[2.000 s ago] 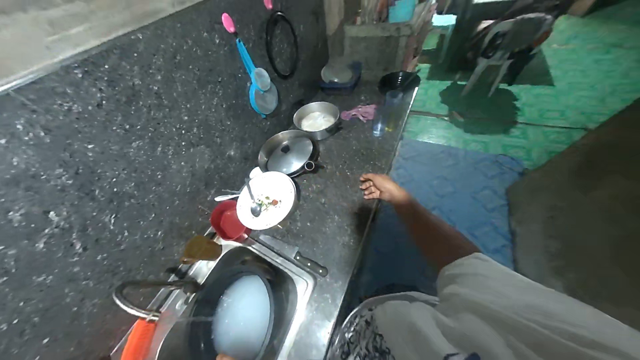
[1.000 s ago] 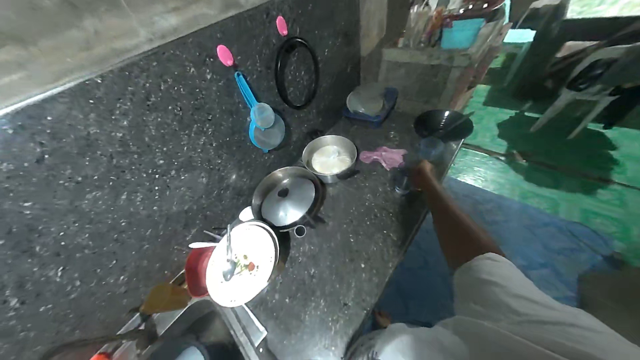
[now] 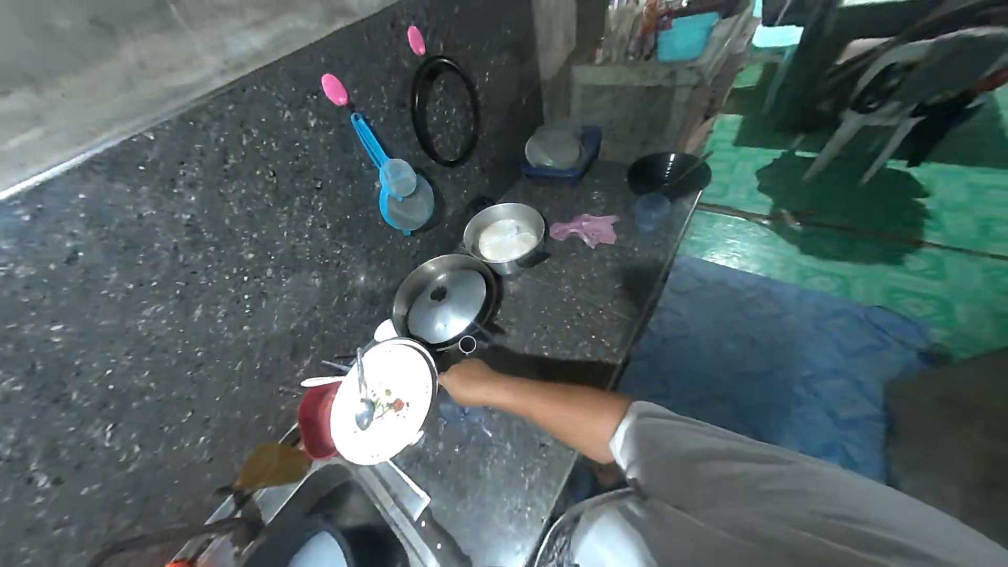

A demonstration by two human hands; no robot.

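Note:
My right hand is closed around what looks like a clear drinking glass, low over the counter beside the stacked white plates. Its outline is faint and partly hidden by my fingers. On the top plate are a metal spoon and food scraps. Behind the plates sits a wide pan with a metal lid, and beyond it a metal pot with whitish contents. A bluish clear glass stands near the far counter edge. My left hand is out of view.
A red bowl touches the plates near the sink, which holds a dark basin. Farther off are a pink cloth, a black bowl and a blue tray. Blue strainers hang on the wall.
My right hand has moved from the glasses at the far counter edge back to the plates. One clear glass has left that edge. The view has shifted away from the sink.

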